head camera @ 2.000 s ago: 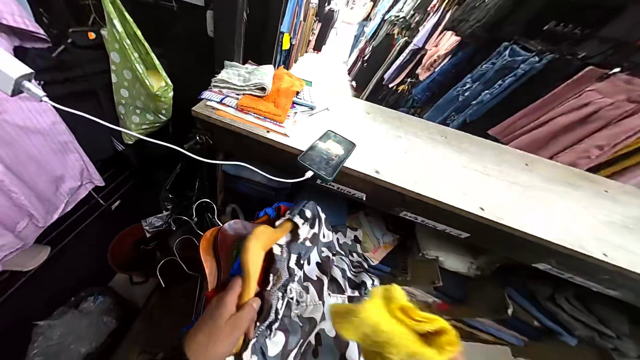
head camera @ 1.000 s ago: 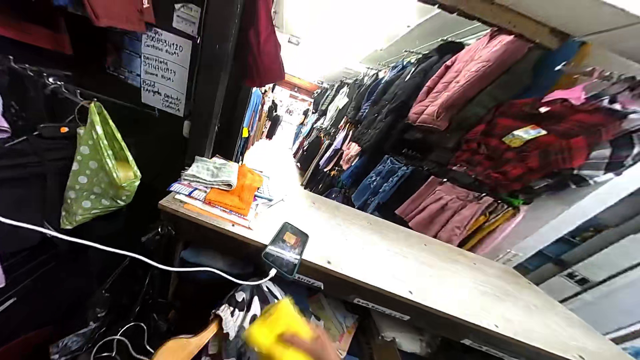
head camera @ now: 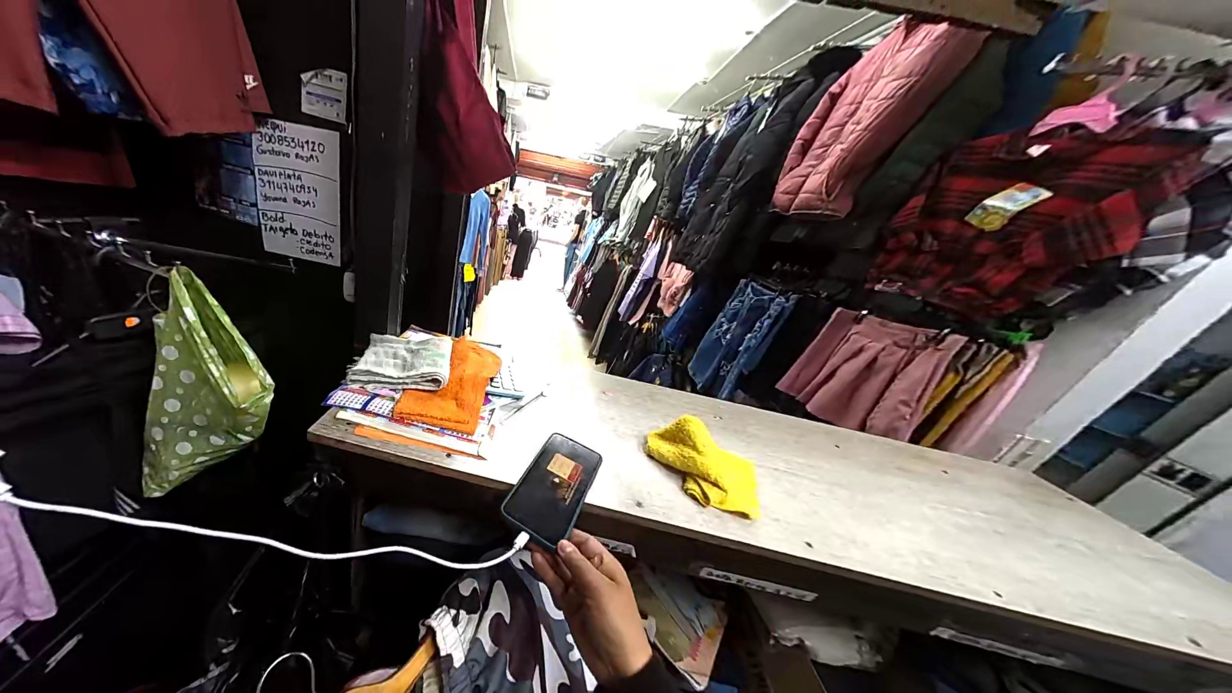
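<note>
A black smartphone (head camera: 552,491) with a lit screen is at the counter's near edge, a white charging cable (head camera: 375,552) plugged into its lower end. My right hand (head camera: 597,606) has its fingers and thumb at the phone's lower right corner, pinching it. To the right, a crumpled yellow cloth (head camera: 707,467) lies on the pale wooden counter (head camera: 866,500). Below the counter edge is a grey, black and white camouflage garment (head camera: 510,626), with part of a wooden hanger (head camera: 399,674) at its left. My left hand is out of view.
Folded orange cloth (head camera: 452,385) and a grey-white cloth (head camera: 402,361) rest on papers at the counter's left end. A green polka-dot bag (head camera: 202,385) hangs at left. Shelves below the counter hold packed items. Racks of clothes (head camera: 741,183) line the far side.
My right hand has let go of the yellow cloth, now on the counter, and has taken hold of the phone. My left hand, on the wooden hanger two seconds ago, has left view.
</note>
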